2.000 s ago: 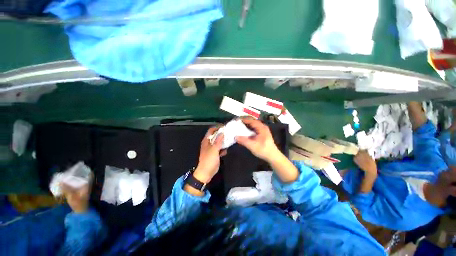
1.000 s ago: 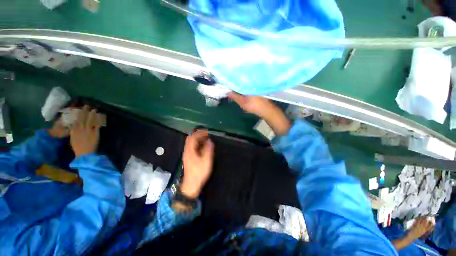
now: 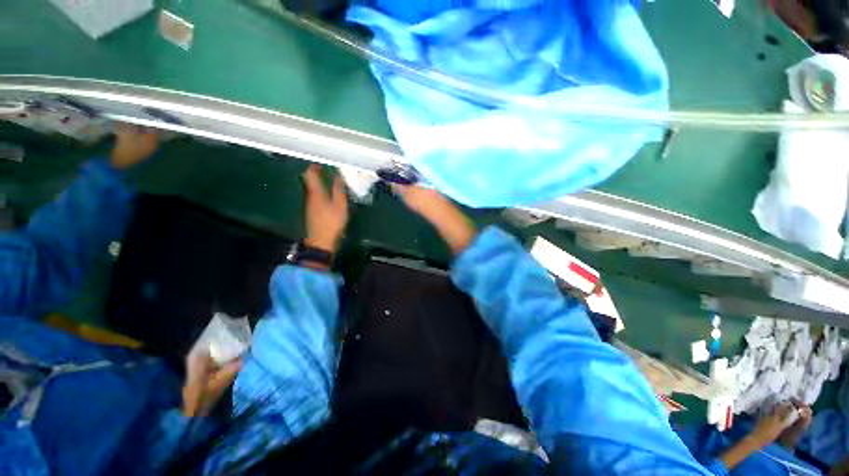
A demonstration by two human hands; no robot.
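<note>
My left hand (image 3: 326,212) reaches up to the metal rail, fingers raised beside a whitish wrapped unit (image 3: 357,182) at the rail's lower edge. My right hand (image 3: 436,212) is at the rail on the other side of that unit, its fingertips partly hidden by the rail and a small dark object (image 3: 397,173). I cannot tell if either hand grips anything. The black tray (image 3: 419,325) lies below my hands, between my forearms. A whitish bag (image 3: 510,434) lies at its lower edge.
A blue cloth (image 3: 521,139) hangs over the rail (image 3: 251,131). White cartons with red marks (image 3: 568,265) stand right of my right forearm. A neighbour's hand (image 3: 207,379) holds a white pouch at left, beside another black tray (image 3: 177,270). Another worker handles units at far right.
My left hand has moved up from the tray to the rail. My right hand remains near the rail. The neighbour's hands have moved apart, one now up at the rail.
</note>
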